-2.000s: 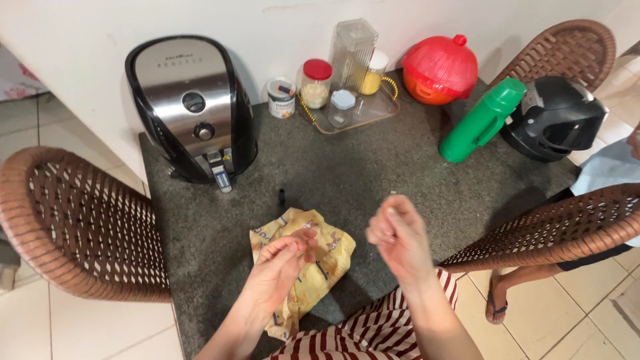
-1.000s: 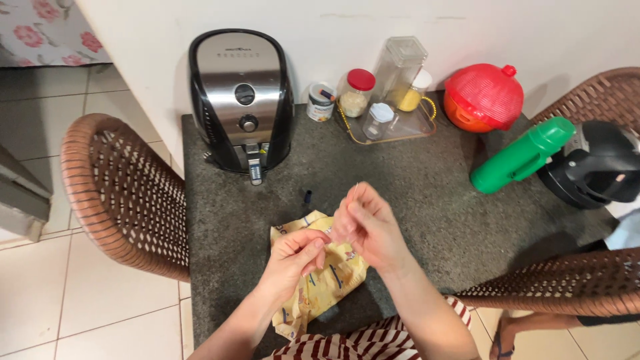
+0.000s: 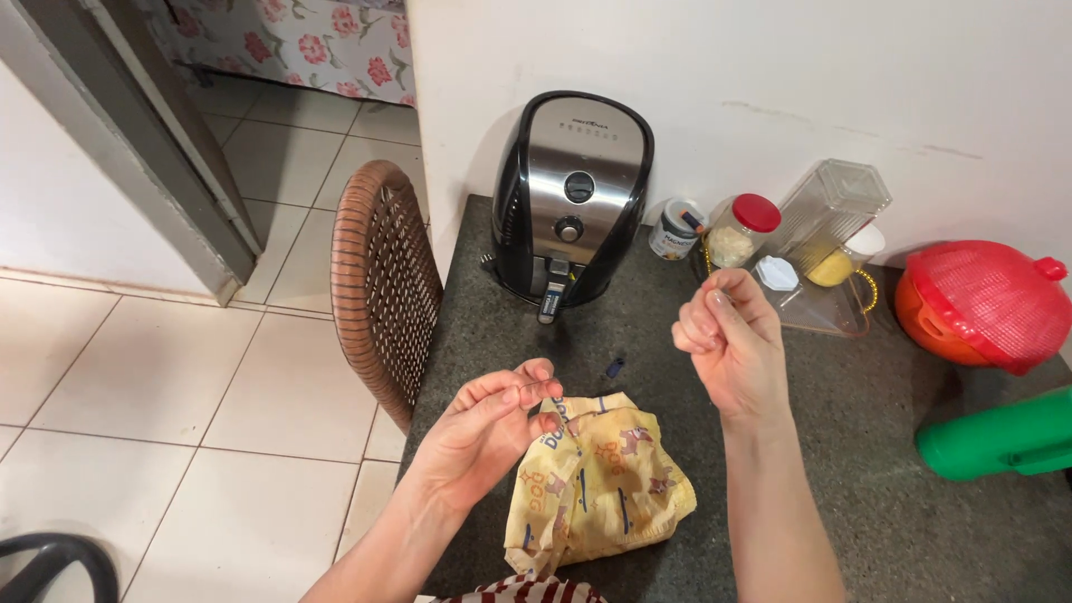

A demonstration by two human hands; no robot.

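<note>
My left hand [image 3: 494,419] is raised over the left edge of a yellow printed cloth [image 3: 603,486], its thumb and index finger pinched together on something very thin, perhaps a needle or thread. Higher and to the right, my right hand [image 3: 733,339] is held with thumb against fingertips; whatever it pinches is too fine to make out. The cloth, patterned with dogs and lettering, lies crumpled on the dark stone tabletop [image 3: 837,502] near my striped garment. Just beyond the cloth rests a small dark blue object [image 3: 615,368].
An air fryer [image 3: 578,201] stands by the wall. Right of it are a white tin [image 3: 675,230], a red-lidded jar [image 3: 745,230], a clear tray [image 3: 829,314] with containers, a red-covered bowl [image 3: 984,306] and a green thermos [image 3: 997,435]. A woven chair [image 3: 389,285] is at left.
My hands were close together one second ago and are now apart, the right one farther right and up. The view has swung to the left.
</note>
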